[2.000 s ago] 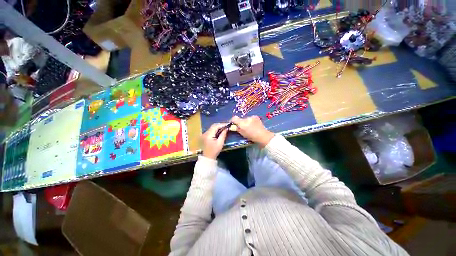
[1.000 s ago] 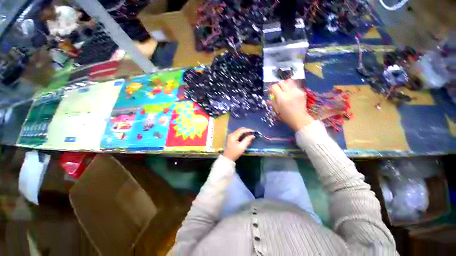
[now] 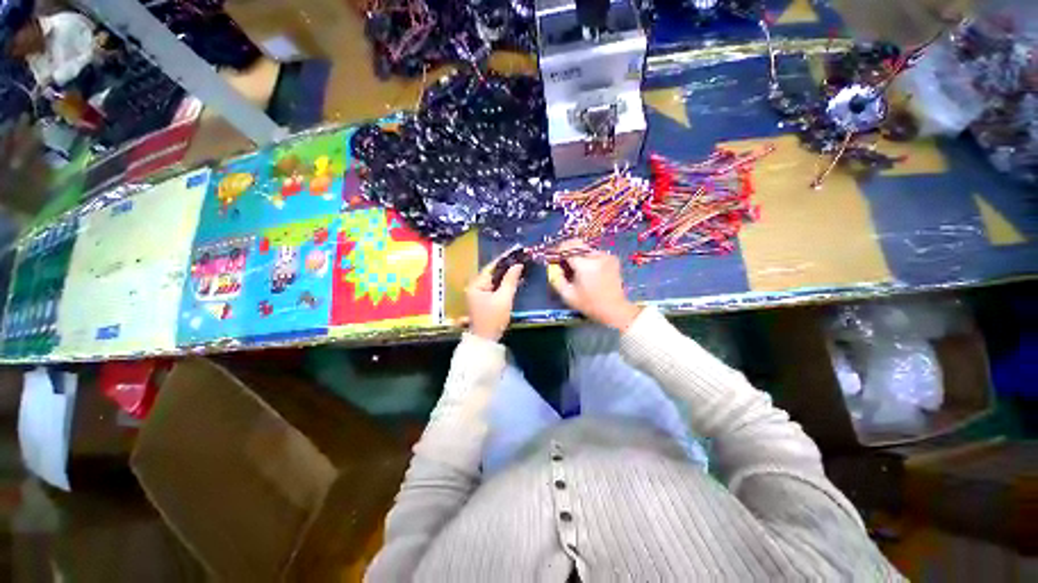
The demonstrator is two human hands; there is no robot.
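My left hand [image 3: 493, 301] holds a small black wired part [image 3: 509, 264] between thumb and fingers near the bench's front edge. My right hand [image 3: 592, 287] is just right of it, fingertips pinched on thin reddish strands beside the black part; the exact contact is too small to tell. The pile of red-ended wire leads [image 3: 697, 207] lies beyond and right of my hands, with paler lead ends [image 3: 603, 207] at its left. A dark heap of black parts [image 3: 461, 154] lies beyond my left hand.
A silver-white bench machine [image 3: 593, 97] stands behind the leads. A red-black wired assembly with a round silvery piece [image 3: 856, 107] lies right. Printed panels [image 3: 273, 256] cover the bench at left. Below the bench are an empty cardboard box [image 3: 233, 461] and a box with clear bags [image 3: 894, 370].
My right hand has come back from in front of the machine to beside my left hand, its fingertips now at the reddish strands. The view has shifted, moving the bench leftward in the picture.
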